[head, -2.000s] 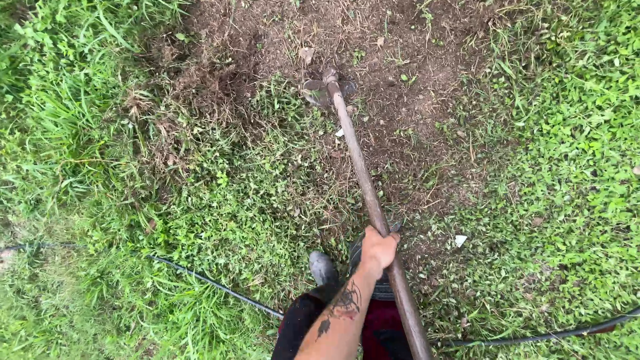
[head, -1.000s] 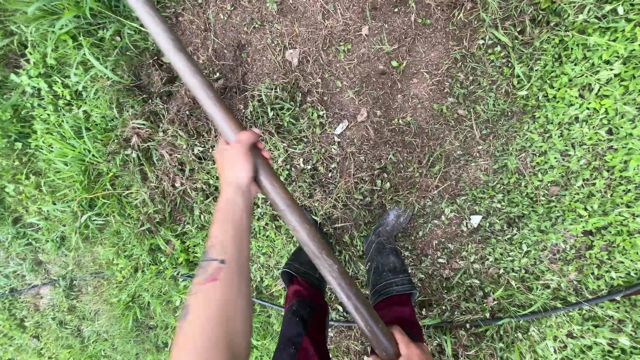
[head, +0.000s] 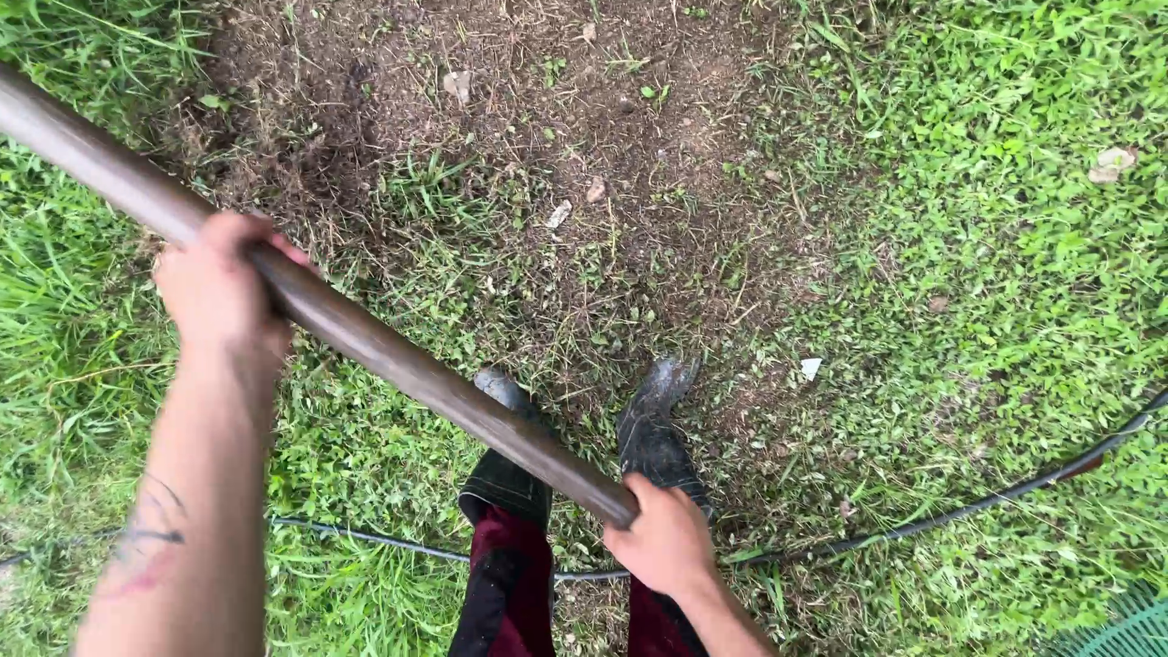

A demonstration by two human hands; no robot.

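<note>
A thick brown tool handle [head: 392, 360] runs slantwise from the upper left edge down to the right, ending above my boots. My left hand [head: 228, 278] is closed around it at the left, partway along. Near its lower end my right hand [head: 662, 534] grips it. The tool's head lies outside the view. Below the handle, dark muddy boots [head: 659, 433] stand on cut grass and soil.
A black hose [head: 922, 525] crosses the ground behind the boots. Bare soil [head: 693, 119] with small stones lies ahead, with a heap of uprooted dry grass [head: 283, 160] at the left. Green netting or mesh [head: 1127, 630] shows at the lower right corner.
Two seconds ago one hand held the handle and the tool's metal head was on the soil. The handle has swung up to the left, and both hands now hold it.
</note>
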